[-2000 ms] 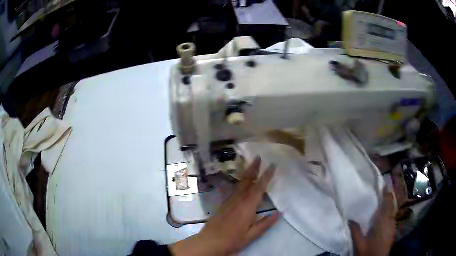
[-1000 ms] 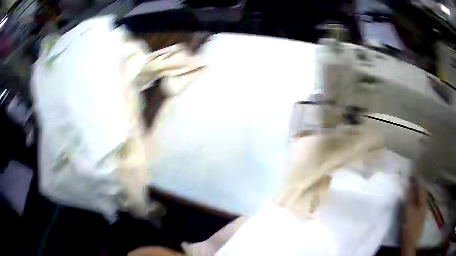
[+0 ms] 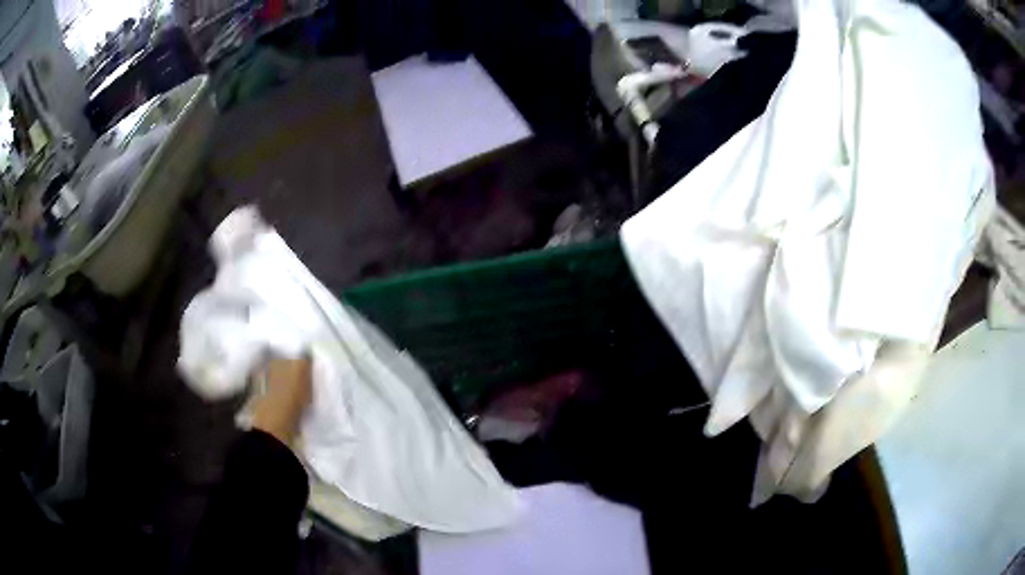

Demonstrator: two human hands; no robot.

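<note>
A white garment piece [image 3: 365,421] hangs from my left hand [image 3: 281,395] at the left of the view, bunched at its top and spreading down to the right. The fingers are partly hidden by the cloth. A heap of white and cream garment pieces [image 3: 809,247] hangs over the table's left edge at the right of the view. My right hand is not in view.
A green crate [image 3: 495,320] stands between the held piece and the heap. The white table [image 3: 967,449] is at the lower right. Pale boards [image 3: 450,121] lie at the back and bottom. A cream bin [image 3: 141,225] is at the far left.
The view has swung left, off the sewing machine, to the floor beside the table. My left hand now holds a white piece out at the left. My right hand has left the picture.
</note>
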